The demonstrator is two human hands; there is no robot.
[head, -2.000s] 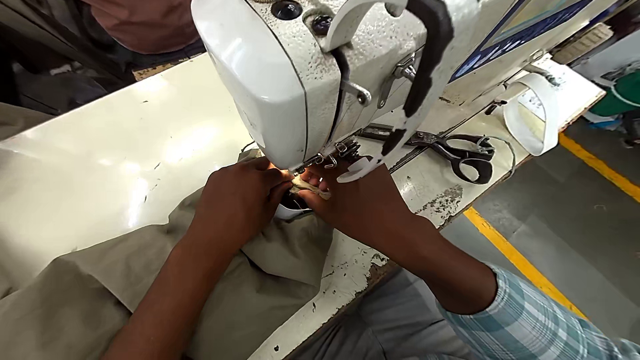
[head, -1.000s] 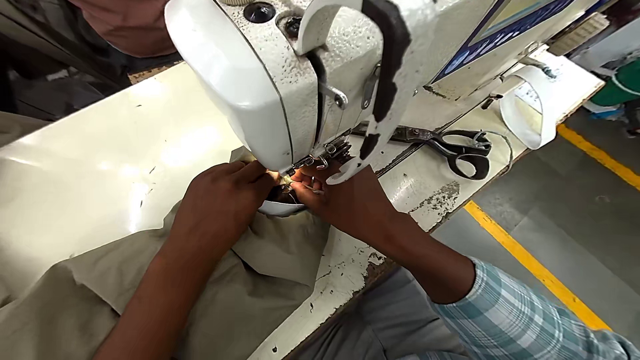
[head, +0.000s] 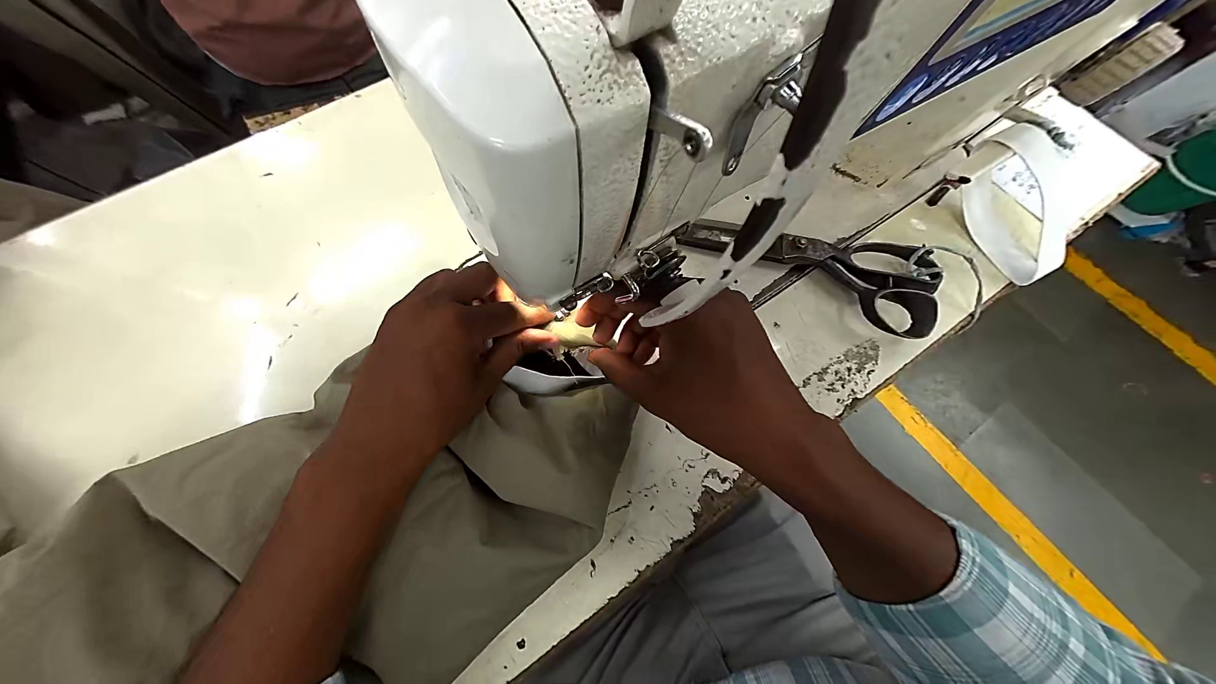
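Note:
Under the head of a white sewing machine [head: 484,142], both hands are at a lit spot by the needle area. My left hand [head: 432,347] pinches a pale fabric edge [head: 575,334] from the left, its fingertips close to the presser foot. From the right, the fingers of my right hand [head: 689,356] grip the same pale edge; the machine's curved guard partly covers them. Khaki fabric [head: 513,475] lies below my hands and spreads over the table to the left. A white-edged opening with a dark inside shows just under the fingertips.
Black-handled scissors [head: 855,271] lie on the worn table [head: 237,247], right of the needle area. Beyond them stands a looped white strip [head: 1016,209]. A co-worker's clothed body [head: 275,38] is across the table. Yellow lines [head: 1007,494] mark the floor at right.
The fingers of both hands have shifted slightly at the pale fabric edge. The hands stay under the machine head.

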